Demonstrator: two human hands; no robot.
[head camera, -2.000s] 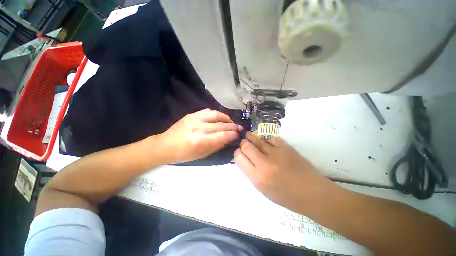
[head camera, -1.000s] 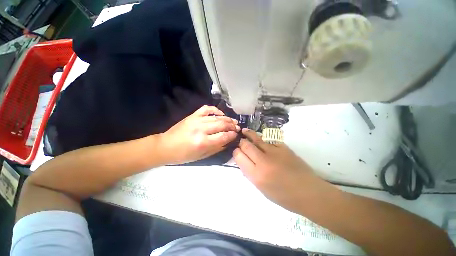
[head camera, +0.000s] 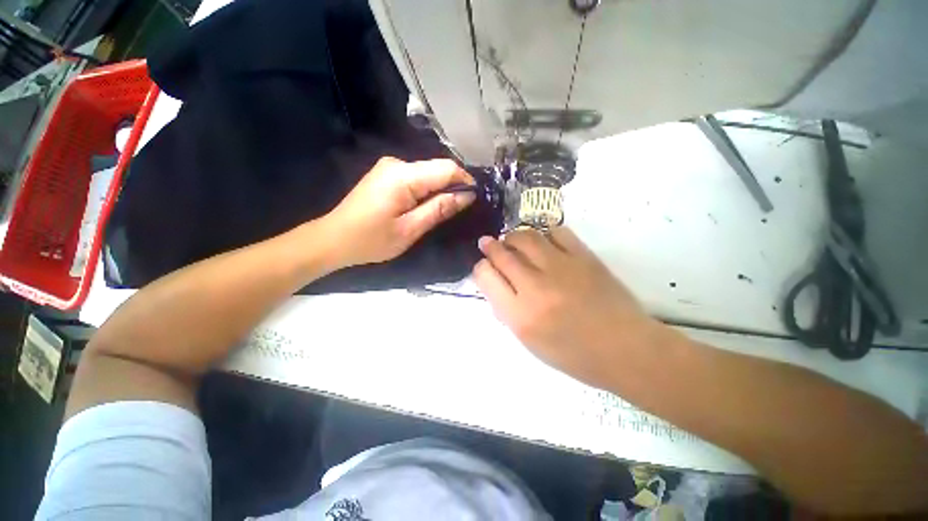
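A large dark garment piece (head camera: 254, 153) lies left of the needle area, on the machine bed and tabletop. My left hand (head camera: 402, 211) is on it and pinches a narrow dark fold of the cloth between thumb and fingers, just left of the presser foot (head camera: 503, 181). My right hand (head camera: 544, 285) lies just in front of the foot, fingertips at the cloth's right edge; whether it grips cloth cannot be told. The sewing machine head (head camera: 651, 61) spans the top. A cream ribbed knob (head camera: 541, 206) sits right beside the foot, beyond my right fingers.
Black-handled scissors (head camera: 841, 295) lie at the right, with a slim silver tool (head camera: 737, 166) left of them. A red plastic basket (head camera: 61, 183) with pale items stands at the far left. Bagged scraps (head camera: 667, 497) show below the table edge at bottom right.
My left hand has lifted a little away from my right hand and now pinches a fold; the hands were together at the foot before. The view has shifted, and the large head knob has left it.
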